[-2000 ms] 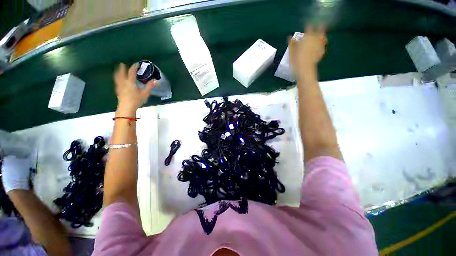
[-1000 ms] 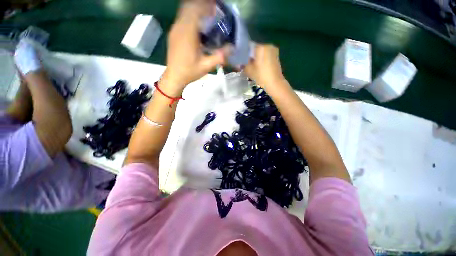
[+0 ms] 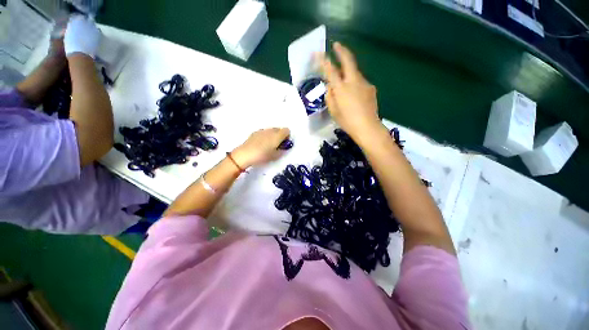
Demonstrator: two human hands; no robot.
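An open white product box [image 3: 318, 121] stands at the belt's near edge, its lid flap [image 3: 305, 54] up. A dark round-ended product [image 3: 310, 87] with a white mark shows in its opening. My right hand [image 3: 351, 90] is at the box's right side, fingers spread; whether it touches the box is unclear. My left hand [image 3: 261, 145] is closed on a black charging cable [image 3: 285, 144], left of and below the box; most of the cable is hidden. A large black cable pile [image 3: 345, 196] lies on the white table nearer to me.
A closed white box [image 3: 243, 29] stands on the green belt [image 3: 413, 84] beyond my left hand; two more [image 3: 511, 122] [image 3: 549, 148] are at right. A smaller cable heap [image 3: 169, 126] lies at left. A neighbouring worker's gloved hand [image 3: 81, 36] is at far left.
The product, earlier held between both hands, now shows inside the upright open box. My left hand has come down to the table and taken the loose cable. The view has turned.
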